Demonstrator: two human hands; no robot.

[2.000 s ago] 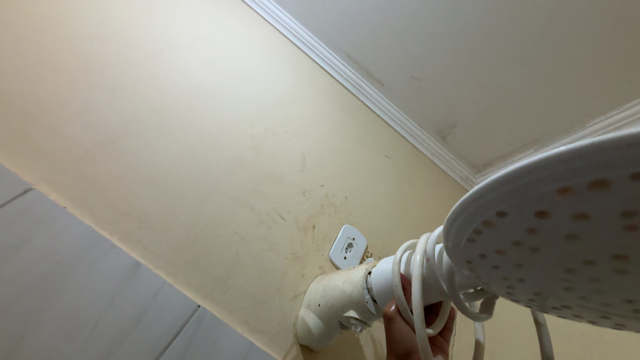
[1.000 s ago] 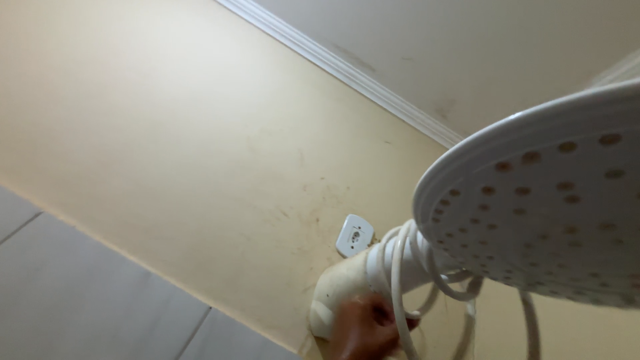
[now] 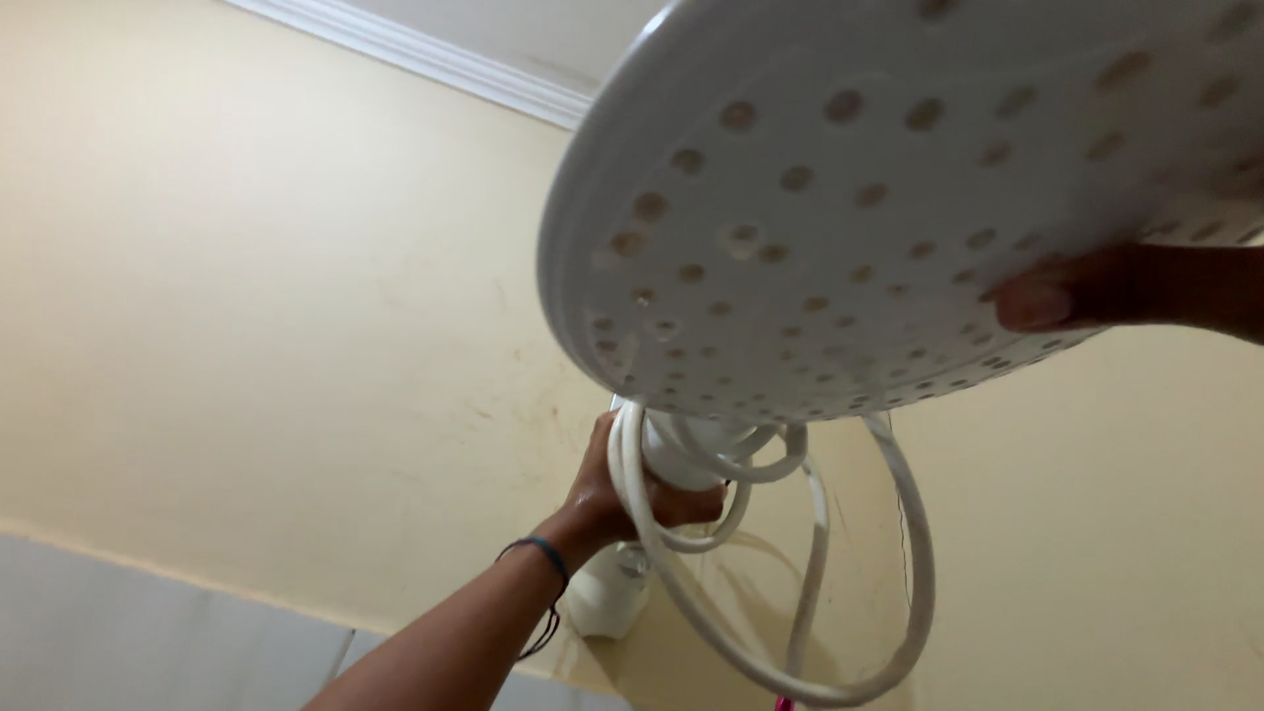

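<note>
A large white shower head, its round spray face dotted with brownish nozzles, fills the upper right. At the right edge my right hand has its thumb against the spray face; its other fingers are hidden. My left hand, with a dark cord bracelet on the wrist, is closed around the white neck behind the head. A white hose loops around that neck and hangs below. Beneath my left hand, a white cylindrical wall fitting is partly covered.
Behind is a cream wall with smudges, and white crown moulding runs along the ceiling. Grey-white tiles cover the lower left. A thin crack runs down the wall at right. A small pink thing shows at the bottom edge.
My right hand has come into view on the shower head. The head and its neck now stand apart from the wall fitting that they adjoined before. The white wall plate is now almost wholly hidden.
</note>
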